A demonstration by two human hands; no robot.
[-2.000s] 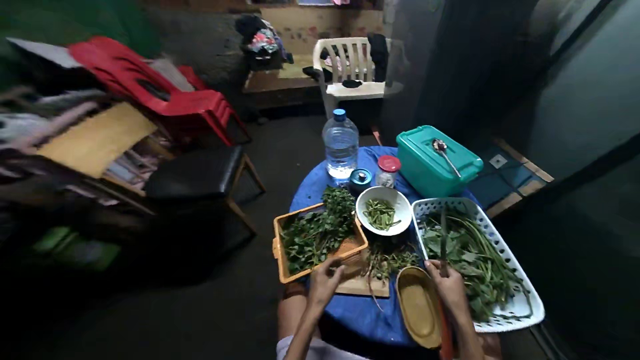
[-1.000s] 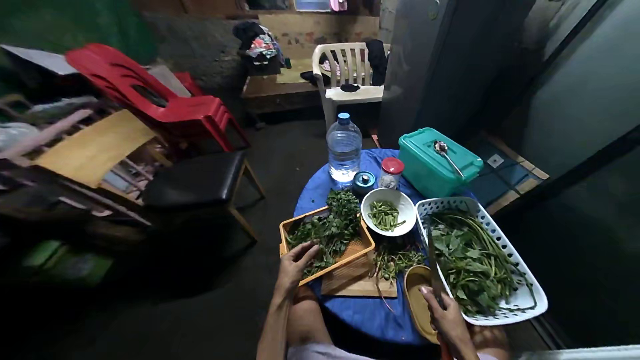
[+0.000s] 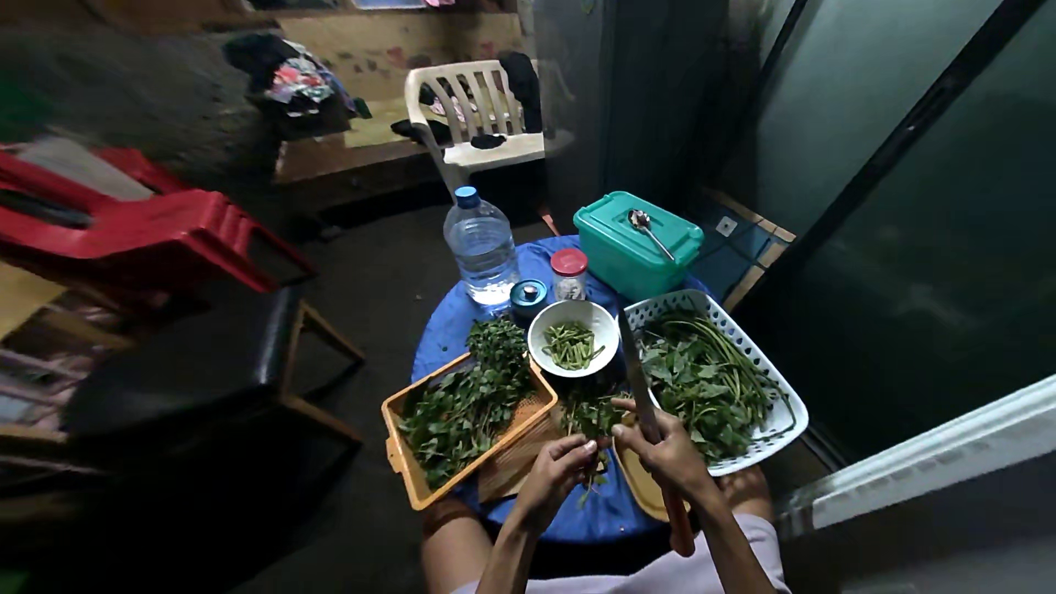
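Observation:
My right hand [image 3: 664, 450] is closed on a knife [image 3: 634, 363] with an orange-red handle, its blade pointing up and away. My left hand [image 3: 557, 478] pinches a small leafy sprig [image 3: 596, 470] between thumb and fingers, close beside the right. Under and beyond the hands are loose greens [image 3: 590, 412] and a wooden chopping board [image 3: 511, 464]. An orange plastic basket [image 3: 441, 493] of leafy greens lies to the left, a white perforated basket [image 3: 763, 450] of long-stemmed greens to the right. Between them stands a white bowl [image 3: 538, 342] of cut green pieces. A tan oval dish [image 3: 639, 483] lies partly behind my right hand.
At the back of the blue-covered round table [image 3: 433, 338] stand a large water bottle [image 3: 483, 252], a blue-lidded container [image 3: 528, 297], a red-lidded jar [image 3: 569, 276] and a teal lidded box [image 3: 631, 272] with a spoon [image 3: 650, 233] on top. Chairs are at left and behind.
My left hand has left the orange basket and come toward my right hand, now with a sprig in its fingers. My right hand has lifted the knife and moved left.

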